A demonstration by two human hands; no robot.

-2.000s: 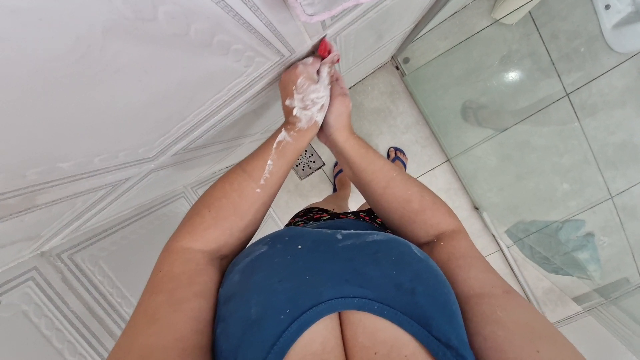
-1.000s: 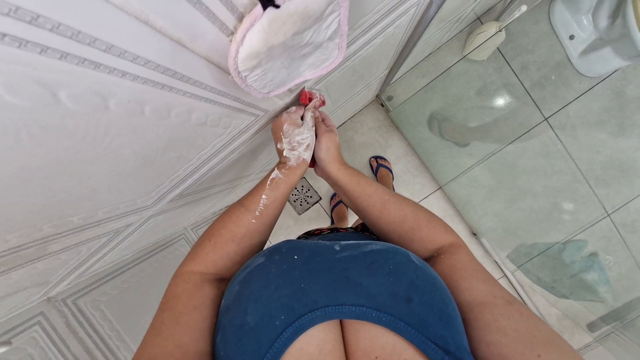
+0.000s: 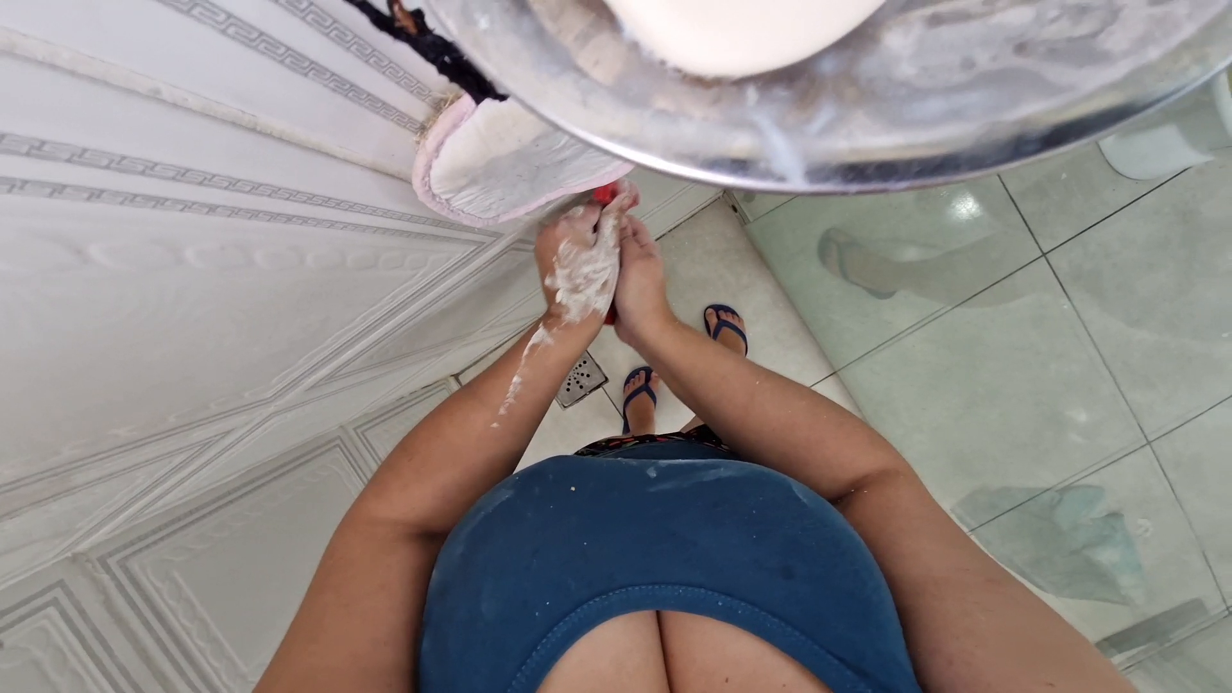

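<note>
My left hand (image 3: 579, 260) has white lather or cream over its back, with a streak running down the forearm. Against it lies my right hand (image 3: 640, 279), palm side in. Both hands close around a red object (image 3: 605, 193); its ends show above and below the fingers, the rest is hidden, and its kind cannot be told. Just beyond the hands hangs a white pad with a pink edge (image 3: 515, 159). A shiny round metal dish (image 3: 770, 159), close to the camera, fills the top and bears a smooth cream-coloured thing (image 3: 746, 29). Beside its rim is a black, ragged strip (image 3: 428, 43).
White patterned wall panels (image 3: 192, 318) run along the left. A metal floor drain (image 3: 581, 381) is below the hands, near my feet in blue flip-flops (image 3: 724, 327). At the right stands a glass partition (image 3: 962, 385), with a teal crumpled thing (image 3: 1088, 539) seen through it.
The metal dish with the cream-coloured thing has come into view at the top. The view has shifted, showing more wall beyond the hands. Both hands stay together around the red object.
</note>
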